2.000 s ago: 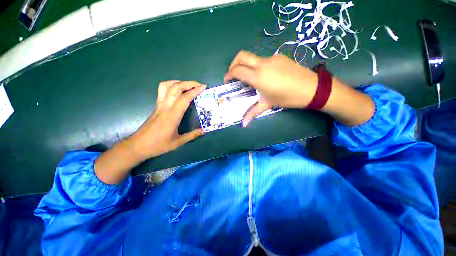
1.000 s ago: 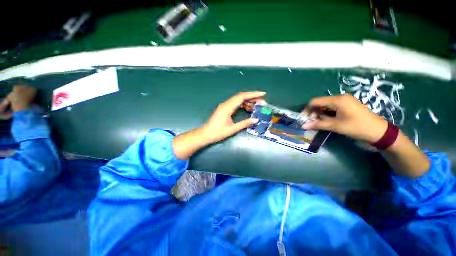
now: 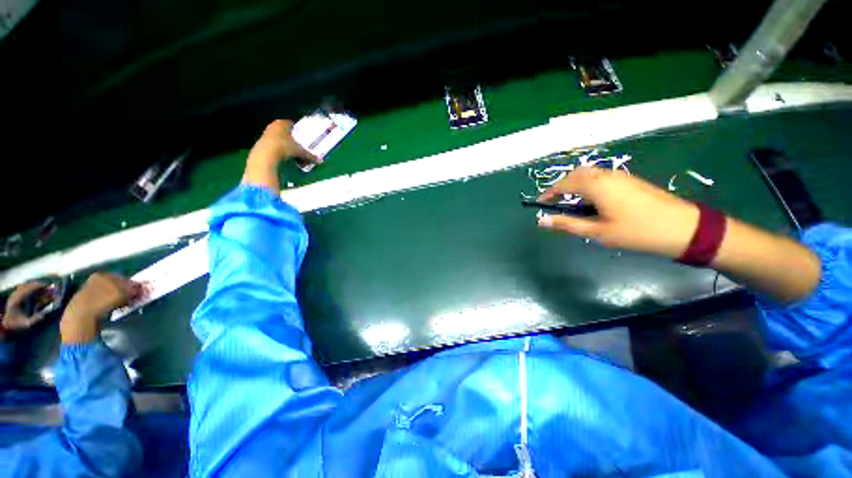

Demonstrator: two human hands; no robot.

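My left hand (image 3: 275,155) reaches over the white rail to the green belt, its fingers on the lower left side of an open phone unit (image 3: 326,133), which looks white inside. The thumb tip shows at the phone's lower edge. My right hand (image 3: 607,210), with a dark red wrist band (image 3: 702,235), is over the bench and holds a thin dark tool (image 3: 546,203) between thumb and fingers. Its tip points left. Behind the right hand lies a loose pile of curly white flex cables (image 3: 607,162), partly covered by the hand.
Several other phone units, such as one dark unit (image 3: 465,105), lie along the belt behind the white rail (image 3: 402,182). A slim black phone (image 3: 787,187) lies at right. At left, another person's hands (image 3: 96,301) are by a white card (image 3: 173,274). A grey post rises at upper right.
My left hand has moved from the bench to the belt, and the phone unit is no longer between my hands. My right hand now shows a dark tool. The view has shifted.
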